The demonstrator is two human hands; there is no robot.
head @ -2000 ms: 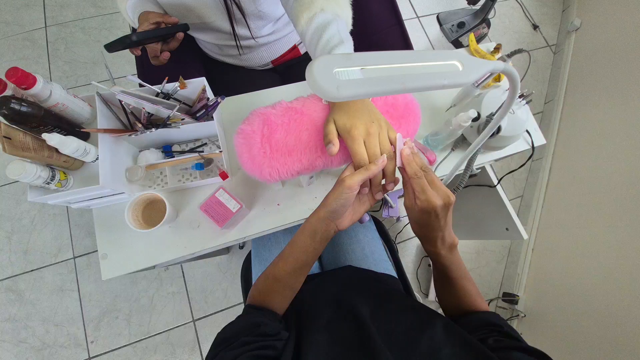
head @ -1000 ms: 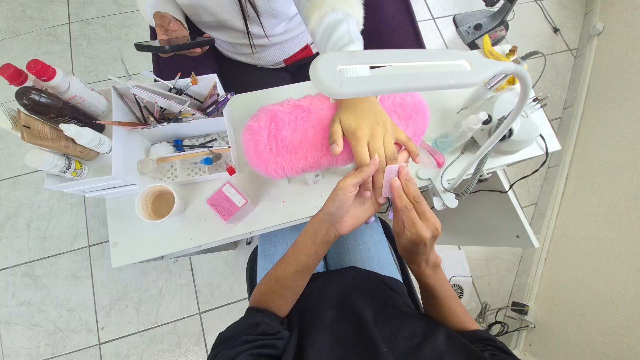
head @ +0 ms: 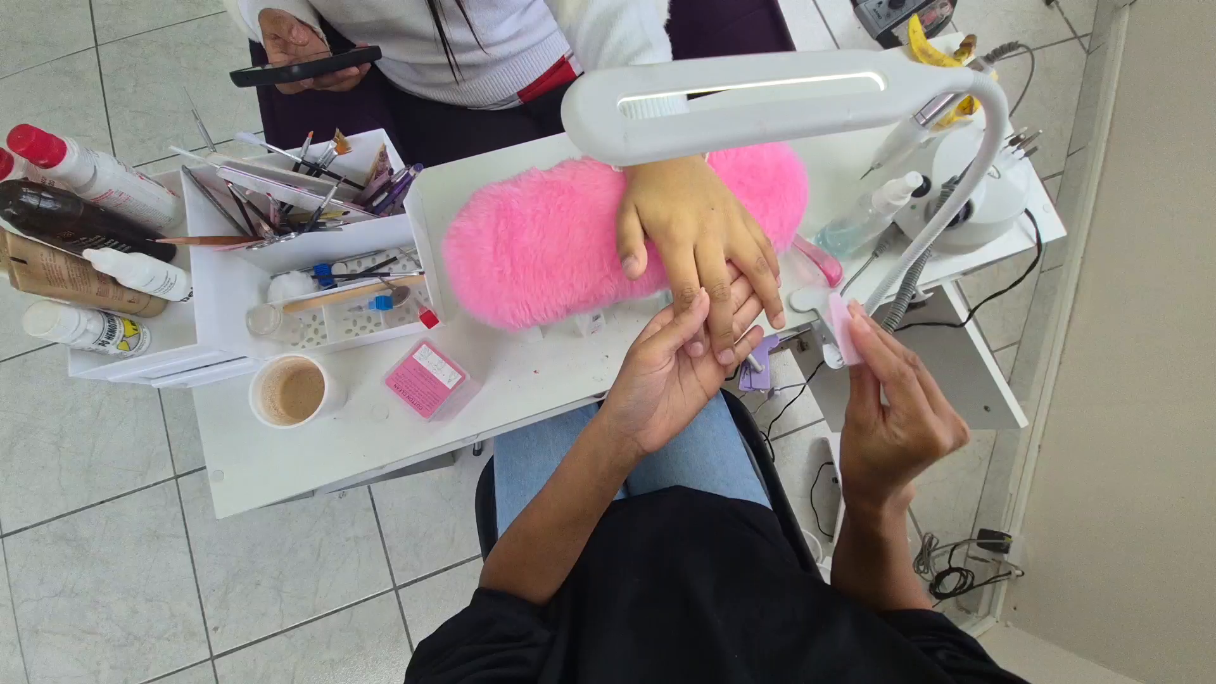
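Note:
Another person's hand lies palm down across a fluffy pink hand cushion, its fingers reaching past the near side. My left hand holds that hand's fingers from below, with the thumb on top. To the right, apart from those fingers, my right hand pinches a small pink nail buffer or file block between thumb and fingers. The white lamp head hangs over the other person's wrist.
A white organizer holds brushes and small tools, with bottles at its left. Near it stand a cup and a pink box. A spray bottle and a nail drill handpiece are at the right. The other person holds a phone.
My right hand has moved right, away from the other person's fingers, with the pink block still in it. My left hand still holds the fingers.

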